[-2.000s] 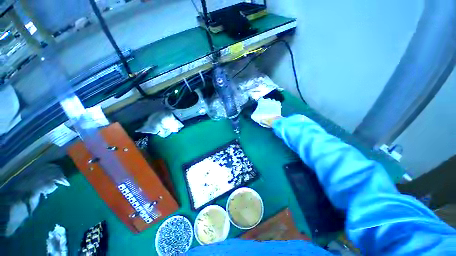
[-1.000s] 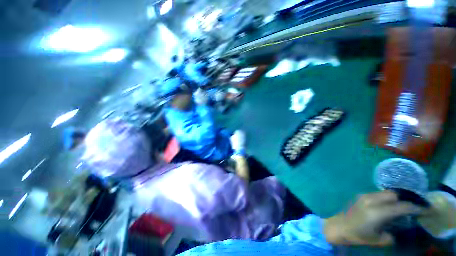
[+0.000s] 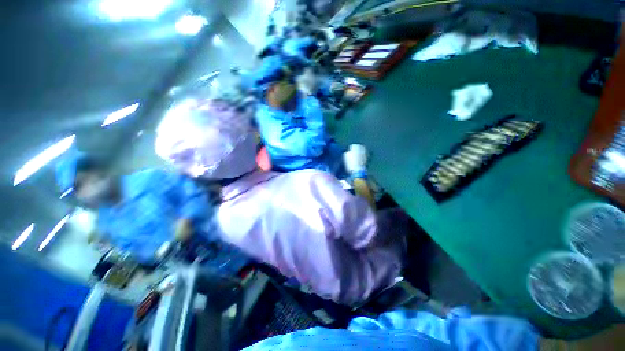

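Observation:
My left sleeve runs along the bottom edge, with a blurred strip of my bare left wrist or hand (image 3: 582, 342) in the bottom right corner. The fingers are cut off, so what they hold is hidden. My right hand is out of the picture. Two round dishes of silver-grey pieces, an upper dish (image 3: 597, 232) and a lower dish (image 3: 566, 285), stand at the right. A pale cream dish (image 3: 619, 282) is cut by the right edge. A long black strip with gold-silver rows (image 3: 480, 159) lies on the green mat (image 3: 521, 233).
An orange-brown slotted fixture (image 3: 603, 137) is cut by the right edge. A crumpled white tissue (image 3: 471, 100) and white cloth (image 3: 473, 41) lie farther back. A person in pink (image 3: 308, 233) sits close at the bench's left; people in blue, one (image 3: 295, 137) and another (image 3: 147, 212), are beyond.
The view has swung left. The tray and screwdriver have left the picture. One second ago both hands showed around a dark object at lower right; now only part of the left shows.

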